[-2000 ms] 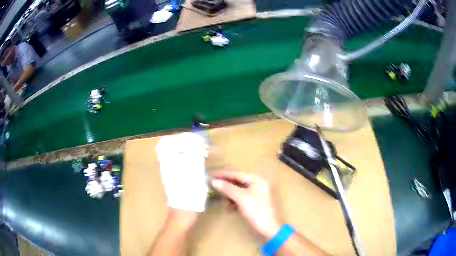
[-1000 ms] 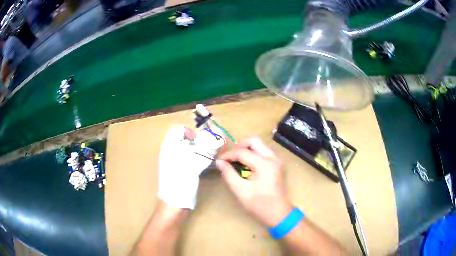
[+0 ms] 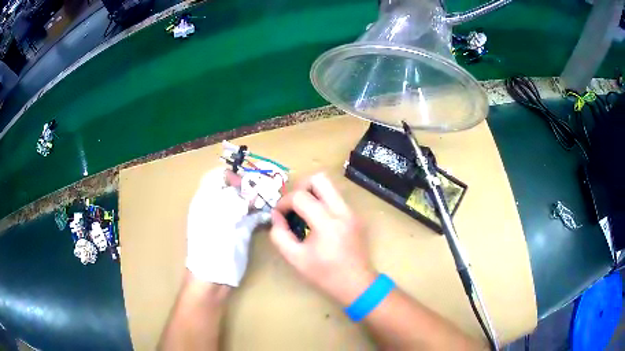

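My left hand (image 3: 221, 230), in a white glove, holds a wired assembly (image 3: 260, 186) over the tan board. The assembly has a white plastic part, a dark round piece with metal prongs at its upper left, and green, blue and red wires. My right hand (image 3: 321, 240), bare with a blue wristband, is close against its lower right side. Its fingers hold a dark and yellow-green part (image 3: 297, 225) of the assembly; a thin dark lead runs between the hands. The fingers partly hide this part.
The soldering iron (image 3: 449, 236) rests in its black stand (image 3: 384, 161) under the clear fume hood (image 3: 401, 86). A pile of assemblies (image 3: 89, 232) lies left of the tan board (image 3: 288, 312). Similar assemblies lie on the green conveyor (image 3: 205, 82). A black cable and pale wire bundle (image 3: 566, 215) are at right.
The view has shifted. The assembly, largely hidden at first, now shows in my left hand with its prongs and wires visible. My right hand has stayed close beside it.
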